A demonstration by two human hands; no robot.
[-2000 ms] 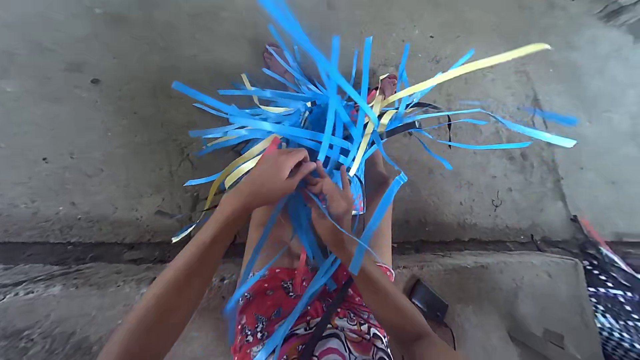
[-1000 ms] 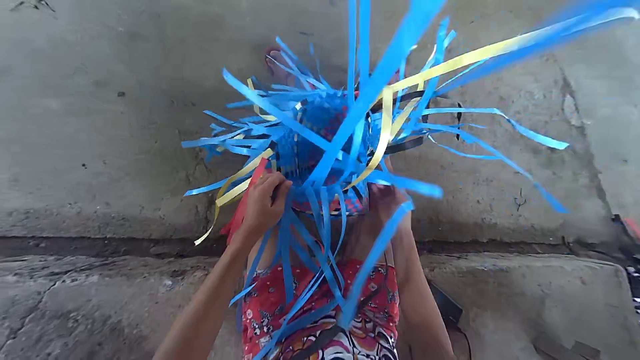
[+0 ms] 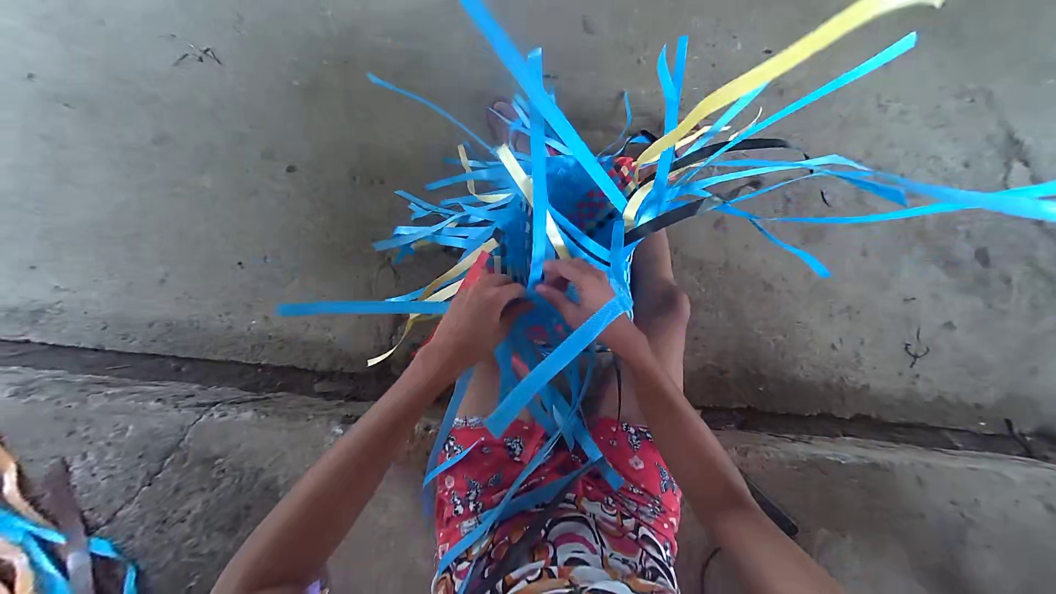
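Observation:
A partly woven basket of blue plastic strapping (image 3: 569,194) sits between my legs, with loose blue, yellow and black strap ends fanning outward. My left hand (image 3: 487,309) grips the basket's near left edge, beside a red strip (image 3: 477,272). Close to it, my right hand (image 3: 582,297) has bent fingers at the near rim, at the foot of an upright blue strap (image 3: 538,165); whether they pinch it is unclear. One wide blue strap (image 3: 553,367) crosses over my right wrist. A long yellow strap (image 3: 775,66) reaches out to the upper right.
Worn concrete floor (image 3: 206,206) surrounds the basket, with a cracked ledge (image 3: 272,462) on the near side. Blue and orange strips (image 3: 33,528) lie at the lower left. A dark object (image 3: 771,507) lies by my right forearm. Straps trail over my red patterned shorts (image 3: 660,478).
My right hand has moved inward from the basket's right side, close to my left hand. The straps over the basket have shifted, and the view has swung somewhat left.

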